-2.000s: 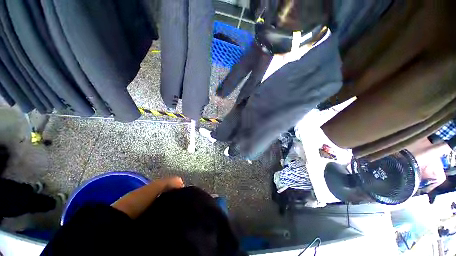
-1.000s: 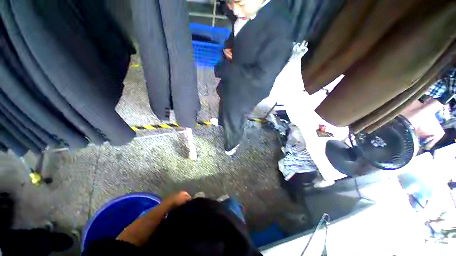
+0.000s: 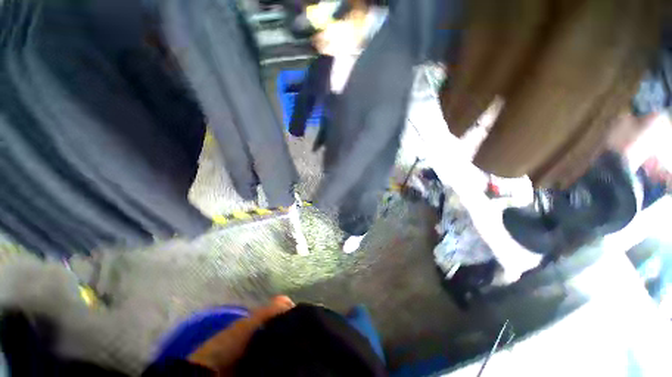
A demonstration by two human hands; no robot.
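Note:
My left hand (image 3: pixel 278 303) is at the bottom centre, blurred and small, with its bare forearm rising from a dark sleeve at the lower left. A dark rounded shape (image 3: pixel 313 346) covers most of the hand; I cannot tell what it is or whether the hand holds anything. My right hand is not in view. Grey jackets (image 3: pixel 110 147) hang at the upper left, and two grey sleeves (image 3: pixel 236 110) hang beside them. A thin metal hook or wire (image 3: pixel 497 346) stands by the white surface (image 3: pixel 589 316) at the lower right.
A person in dark clothes (image 3: pixel 365 125) stands ahead, near a blue crate (image 3: pixel 291 96). Brown garments (image 3: pixel 545 96) hang at the upper right above a black fan (image 3: pixel 589 210). A blue tub (image 3: pixel 191 328) is beside my forearm. Yellow-black tape (image 3: pixel 243 216) crosses the floor.
The view has shifted and blurred. The person ahead was bent over and is now more upright. The forearm and tub sit lower and further right in the picture.

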